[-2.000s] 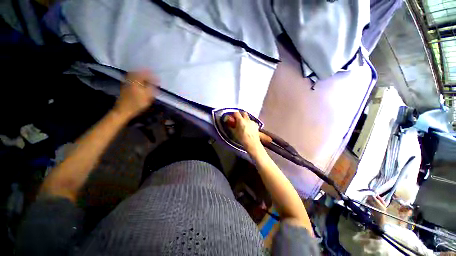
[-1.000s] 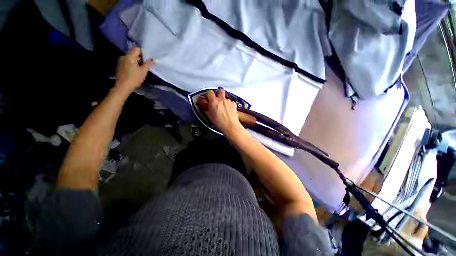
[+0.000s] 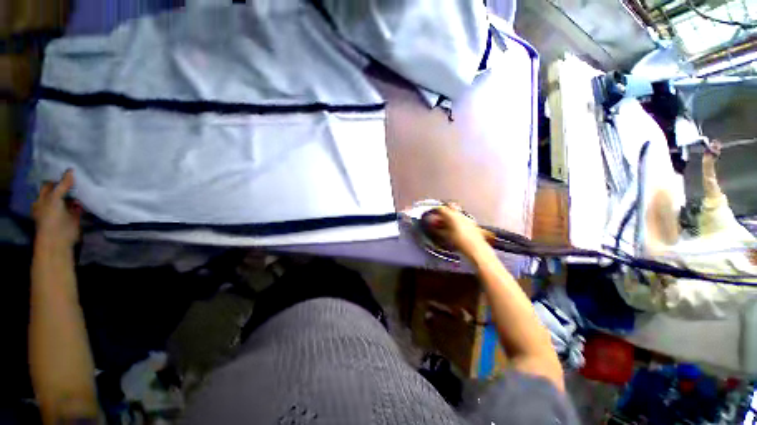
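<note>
A light grey garment panel (image 3: 224,166) lies spread over the pressing table, with one dark stripe (image 3: 207,105) across it and another dark stripe (image 3: 315,224) along its near edge. My left hand (image 3: 56,207) is at the panel's near left corner, fingers on the cloth edge; the fingertips are partly hidden. My right hand (image 3: 455,226) is closed on the handle of the steam iron (image 3: 427,217), which stands just right of the panel's right end, at the table's near edge. The iron's sole is partly hidden by my hand.
A crumpled grey garment (image 3: 415,41) with black parts lies on the far side of the purple-lilac table cover (image 3: 473,149). The dark iron hose (image 3: 598,253) runs off right. A white table (image 3: 585,149) with grey pieces and another person (image 3: 714,249) are at right.
The iron and my right hand have moved right, off the panel's near edge. My left hand has moved to the panel's left corner. The view has turned, and the panel now lies nearly level.
</note>
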